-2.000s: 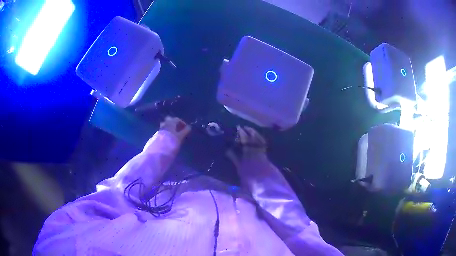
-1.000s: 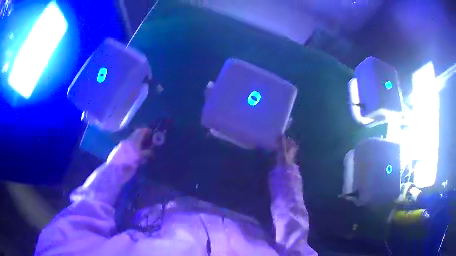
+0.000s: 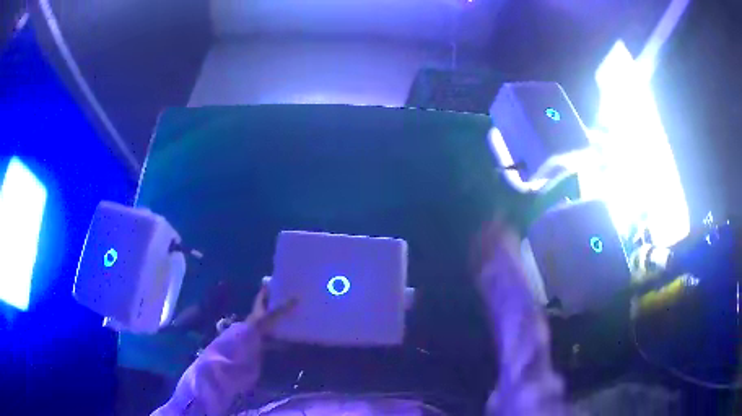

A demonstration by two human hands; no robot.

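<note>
The middle white projector (image 3: 370, 313) lies in front of me with a lit ring on its upward face. My left hand (image 3: 272, 314) is at its left side, with a finger on the upper face and others along the edge. My right hand (image 3: 496, 244) is blurred, reaching forward just left of the lower right projector (image 3: 573, 260); its fingers cannot be made out. A small pale ring-like spot, possibly the remote (image 3: 225, 323), shows beside my left wrist. Another projector (image 3: 122, 268) stands at the left with a short cable plug.
A fourth projector (image 3: 541, 130) stands at the upper right on its white bracket. The dark green mat (image 3: 309, 166) spans the bench. A dark crate (image 3: 456, 88) is at its far edge. Bright rectangles glow at the left and right. Yellow items (image 3: 659, 301) and cords are at the right edge.
The view has tilted up, showing more of the far wall. My left hand has moved from beside the remote onto the middle projector. My right hand has left that projector and moved right and forward.
</note>
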